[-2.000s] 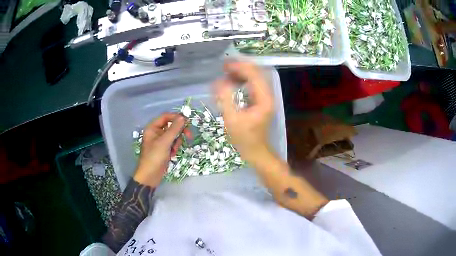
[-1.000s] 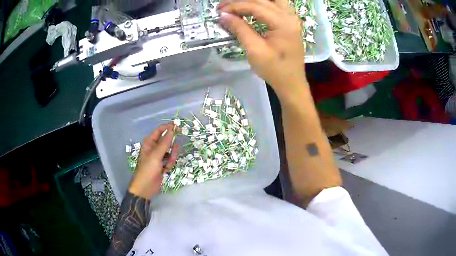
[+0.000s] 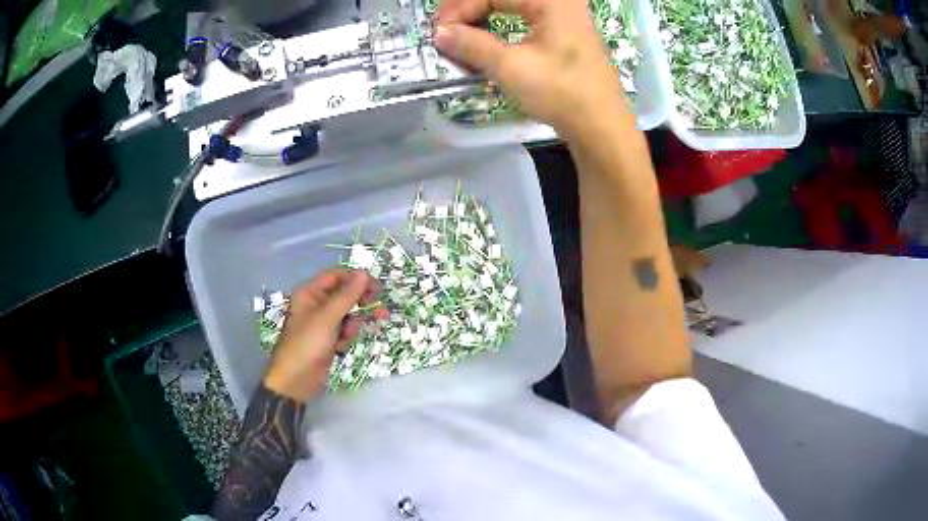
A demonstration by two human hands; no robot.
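Note:
The lap tub (image 3: 219,229) holds a loose pile of small white-headed parts with green stems (image 3: 438,295). My left hand (image 3: 324,321) is in the tub at the pile's left side, thumb and fingertips together on a white-headed part (image 3: 360,256) with thin green stems. My right hand (image 3: 524,51) is at the right end of the silver assembly fixture (image 3: 397,61), thumb and index finger close together at the metal block. Whether a part is between those fingertips cannot be made out.
Two fuller bench tubs (image 3: 799,127) stand right of the fixture. Blue-black air fittings (image 3: 300,146) and a dark hose sit at its left. A green crate (image 3: 142,407) of small parts is at lower left. A white surface (image 3: 814,295) lies at right.
My right hand has gone from above the lap tub up to the fixture's right end and stays there. My left hand remains in the tub, now slightly lower against the pile.

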